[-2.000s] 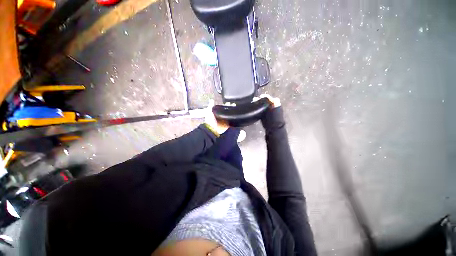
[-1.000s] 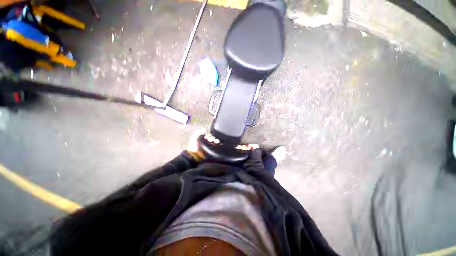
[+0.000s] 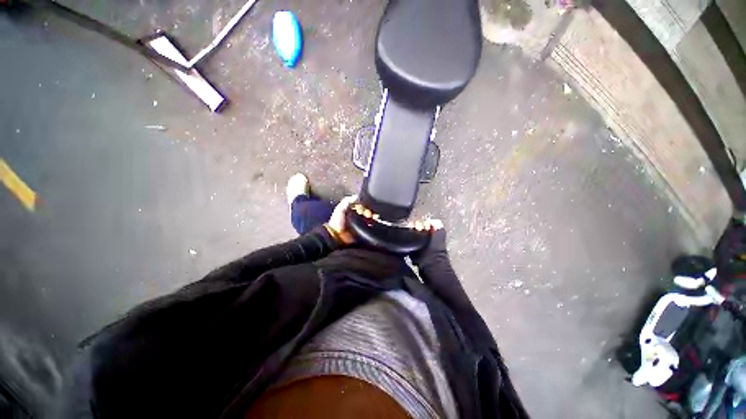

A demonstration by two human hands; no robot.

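A long black padded seat [image 3: 400, 151] of a scooter or e-bike stretches away in front of me, with a wide black seat pad [image 3: 429, 51] at its far end and small footpegs at both sides. A curved black backrest [image 3: 388, 236] is at its near end. My left hand [image 3: 342, 221] grips the left side of this backrest. My right hand [image 3: 429, 225] grips its right side. The fingers of both hands curl over the far edge.
A white rack foot [image 3: 186, 72] with a thin rod stands on the pavement at upper left, near a blue object [image 3: 287, 38]. A yellow line [image 3: 16, 185] is at the left. Pale steps [image 3: 630, 123] curve along the upper right. A white scooter [image 3: 661, 334] is at lower right.
The seat stays between my hands while the view has swung right. The rack foot and blue object have shifted to the upper left, and the white scooter has come into view.
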